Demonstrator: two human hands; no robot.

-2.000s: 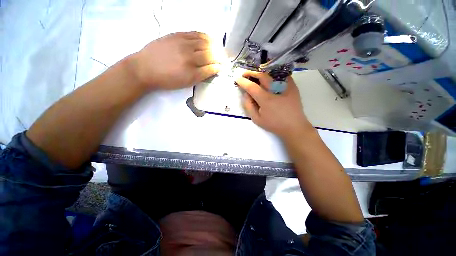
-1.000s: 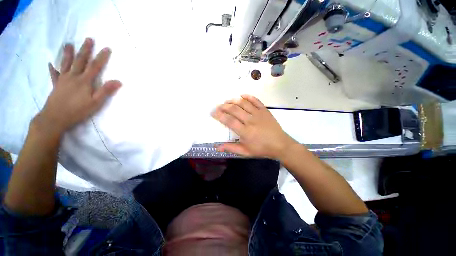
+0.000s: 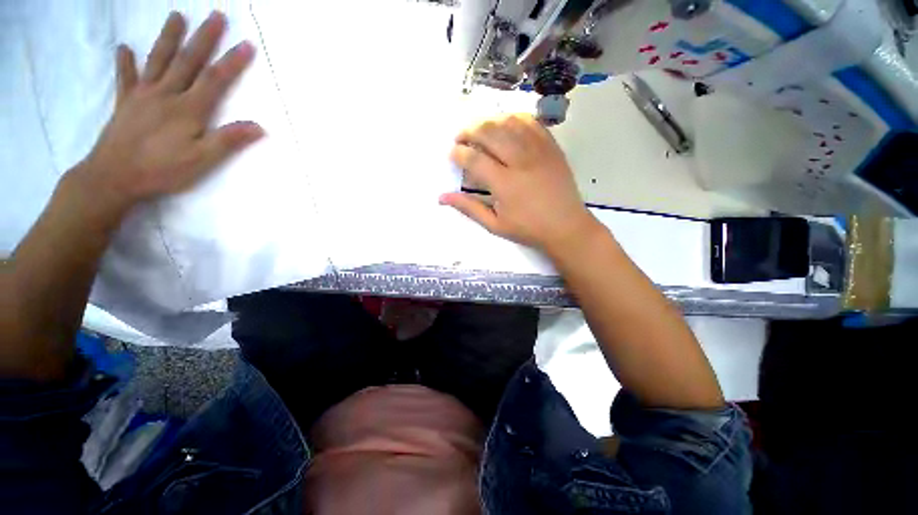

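Observation:
White fabric [image 3: 372,151] covers the left and middle of the table and hangs over the front edge at left, with thin dark seam lines. My left hand [image 3: 166,126] lies flat on it with fingers spread. My right hand [image 3: 518,181] rests at the fabric's right side, below the needle area, fingers bent and thumb apart; whether it pinches an edge is not visible. The sewing machine head [image 3: 664,50] stands at upper right. The presser foot area [image 3: 491,72] is above my right fingertips, and the fabric there is overexposed.
The cream machine bed [image 3: 624,161] holds a slim silver metal tool [image 3: 659,116]. A black smartphone [image 3: 759,249] lies at the right, beside a tan tape roll or block [image 3: 868,262]. A measuring strip [image 3: 443,286] runs along the front edge. Blue items lie below left.
Both hands first moved away from the needle, the left far left onto the fabric. Since then the fabric has shifted slightly, and my right hand has moved up towards the machine head.

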